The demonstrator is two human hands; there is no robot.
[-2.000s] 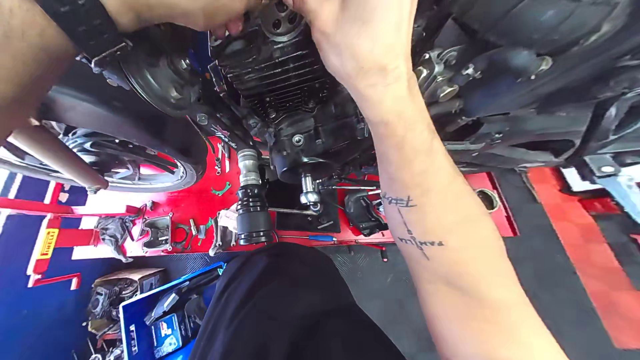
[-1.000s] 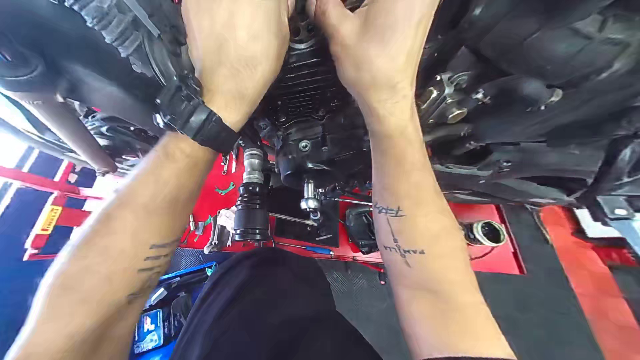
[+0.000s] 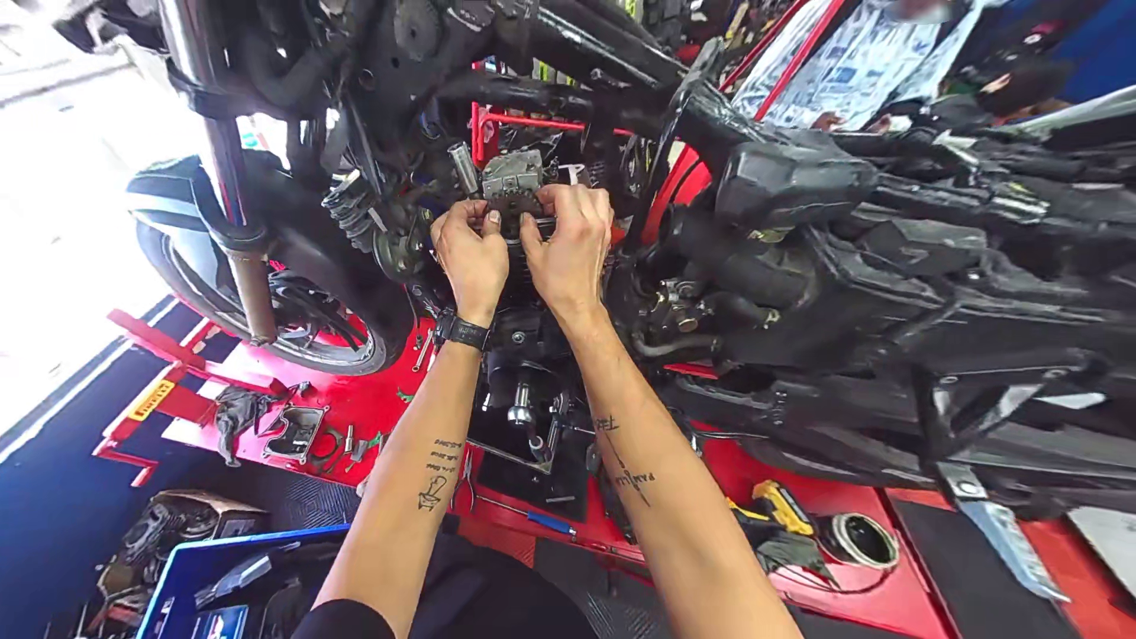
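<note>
Both my hands are at the upper end of a finned motorcycle engine, just below a grey metal engine part [image 3: 513,176]. My left hand [image 3: 472,253], with a dark watch on the wrist, has its thumb and fingertips at the left edge of that part. On its right edge rest the thumb and curled fingers of my right hand [image 3: 570,244]. Whether either hand grips the part or only touches it, I cannot tell. A ratchet with a socket [image 3: 521,406] sticks out low on the engine, under my forearms.
The motorcycle frame tube [image 3: 541,93] crosses above my hands. Its front wheel [image 3: 293,306] stands at the left. Tools and loose parts lie on the red lift table [image 3: 355,390], with a yellow power tool [image 3: 783,508] at the right. A blue crate [image 3: 177,568] stands at lower left.
The view has swung up widely, bringing the engine top into sight. My left hand, partly cut off at the top edge two seconds ago, now shows whole beside the right one.
</note>
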